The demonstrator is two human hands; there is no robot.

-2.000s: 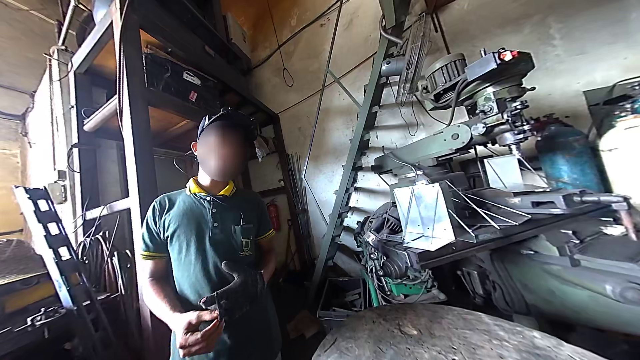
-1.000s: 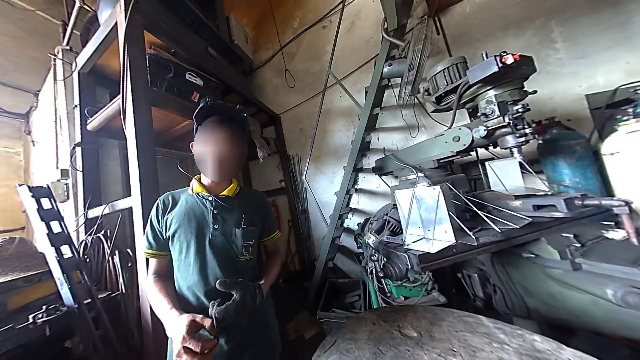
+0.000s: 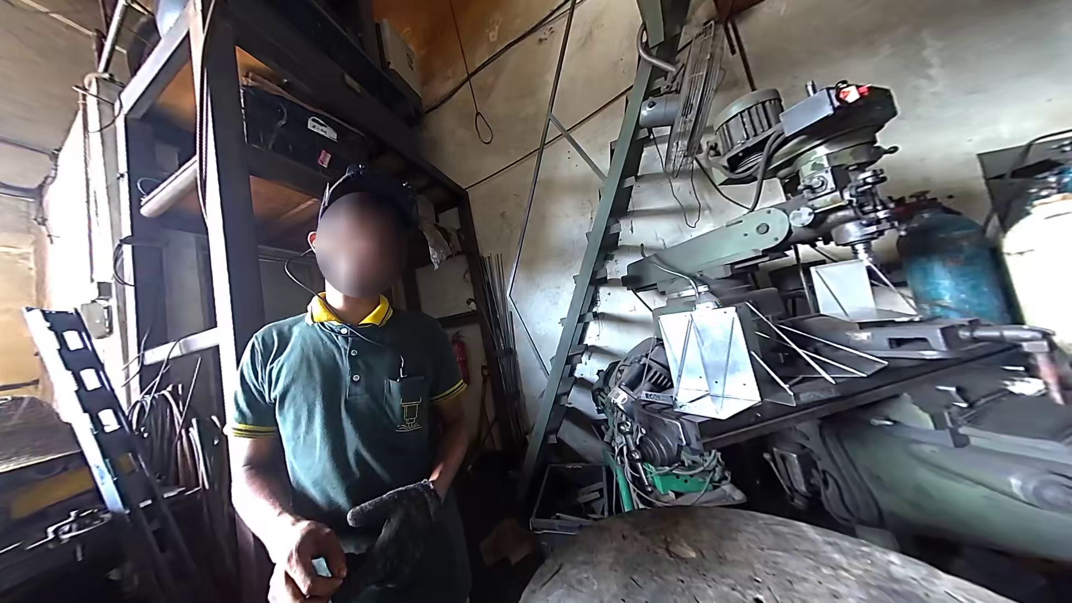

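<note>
Neither my left hand nor my right hand shows in the head view. A worn round tabletop [image 3: 737, 557] rises at the bottom edge, nearest to me. Across from me, left of centre, stands a person [image 3: 352, 410] in a cap and a green polo shirt with a yellow collar. The person's one hand wears a dark glove [image 3: 394, 532]; the other is bare, and something small and pale shows at its fingers. To the right, bent sheet-metal pieces [image 3: 712, 360] with thin rods stand on the table of a milling machine [image 3: 846, 184].
A steel shelving rack [image 3: 226, 251] stands at the left, behind the person. A green steel staircase [image 3: 599, 276] slants up the wall. Below it lie a crate [image 3: 569, 494] and tangled green cables [image 3: 695, 477]. Blue gas cylinders [image 3: 955, 260] stand at the right.
The person's gloved hand has lowered from in front of the waist, and the bare hand has also moved down a little. The head has shifted slightly. The machine and the metal pieces have not moved.
</note>
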